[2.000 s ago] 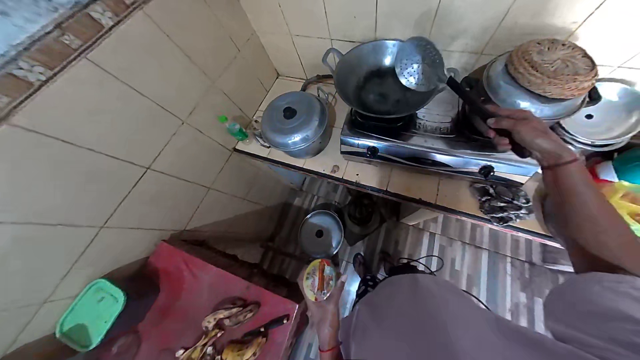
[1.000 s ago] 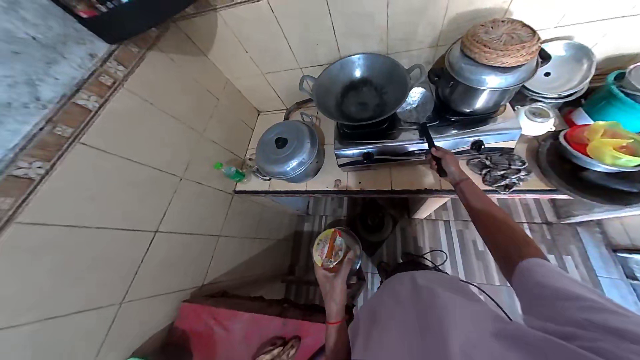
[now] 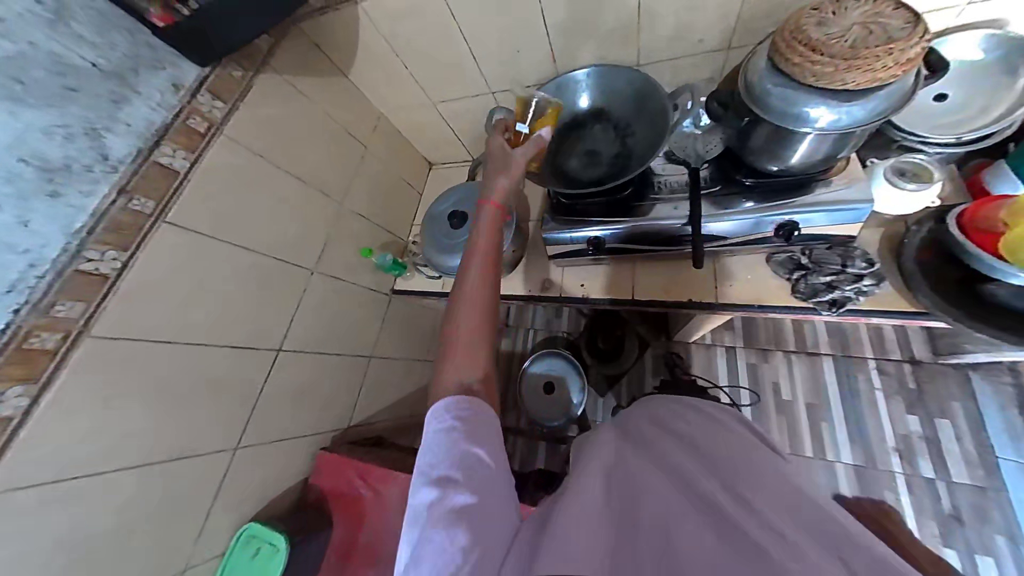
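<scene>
My left hand [image 3: 510, 156] is closed around a clear plastic cup with orange-yellow contents [image 3: 536, 120], held at the left rim of a dark metal wok [image 3: 612, 132]. The wok sits on the left burner of a two-burner gas stove [image 3: 720, 220]. A skimmer with a black handle [image 3: 696, 152] lies on the stove between the burners, with no hand on it. My right hand [image 3: 876, 516], low at the right edge, is partly seen and far from the stove; its fingers are not clear.
A lidded pot [image 3: 452, 228] stands left of the stove, near a green bottle [image 3: 386, 262]. A steel pot [image 3: 800, 136] with a woven basket [image 3: 852, 40] on top is on the right burner. Crumpled dark cloth [image 3: 828, 276] lies at the counter's front. Below is another lidded pot [image 3: 552, 388].
My left hand has carried the cup from low in front of my body up to the wok's left side. My right hand has let go of the skimmer and moved down to the right.
</scene>
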